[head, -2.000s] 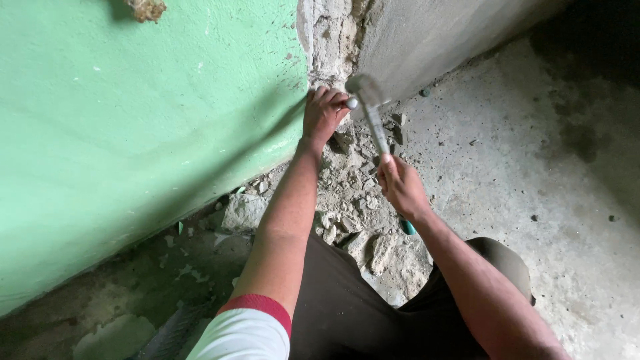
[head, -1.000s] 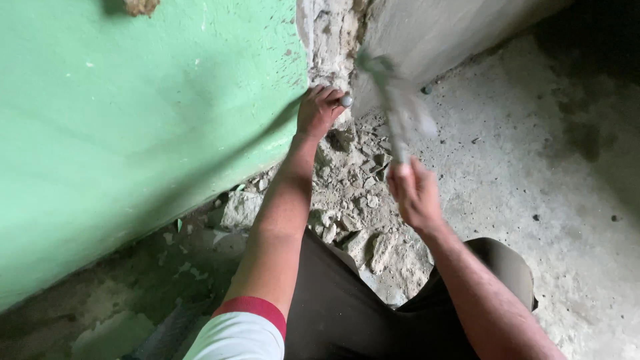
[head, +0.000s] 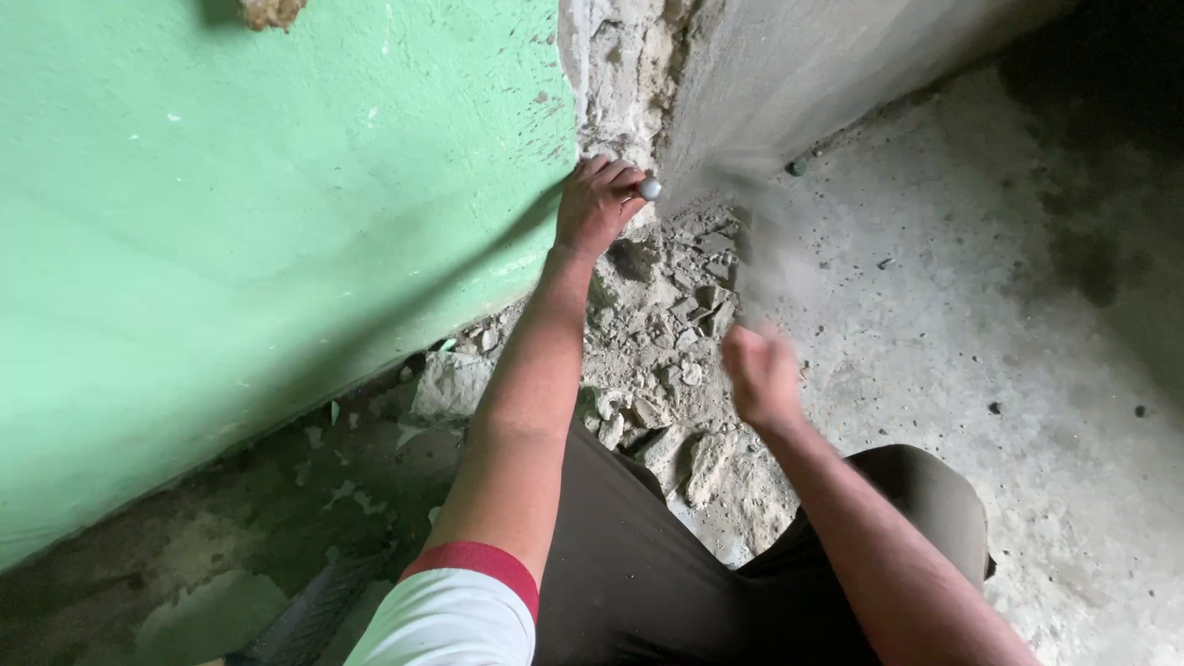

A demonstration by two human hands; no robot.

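My left hand [head: 601, 202] is closed around a metal chisel or rod [head: 650, 189], whose rounded end points up toward me; its far end is hidden by the hand. The hand rests low against the strip of bare, chipped masonry [head: 618, 92] at the wall corner. To the right, my right hand [head: 762, 370] grips a hammer [head: 763, 231], so blurred by motion that its head and handle are only faint. The hammer is apart from the rod's end. Broken plaster and rubble [head: 661, 324] lie below and between my hands.
A green painted wall [head: 277, 185] rises on the left, a grey plastered wall [head: 768, 83] on the right. Larger chunks [head: 712, 467] lie near my knees. The concrete floor [head: 925, 342] spreads right, with scattered crumbs. A brownish lump [head: 273, 11] sticks out at the top left.
The hammer in my right hand has swung between the frames and is now a blur right of the rod's end. My left hand keeps its hold on the rod at the corner.
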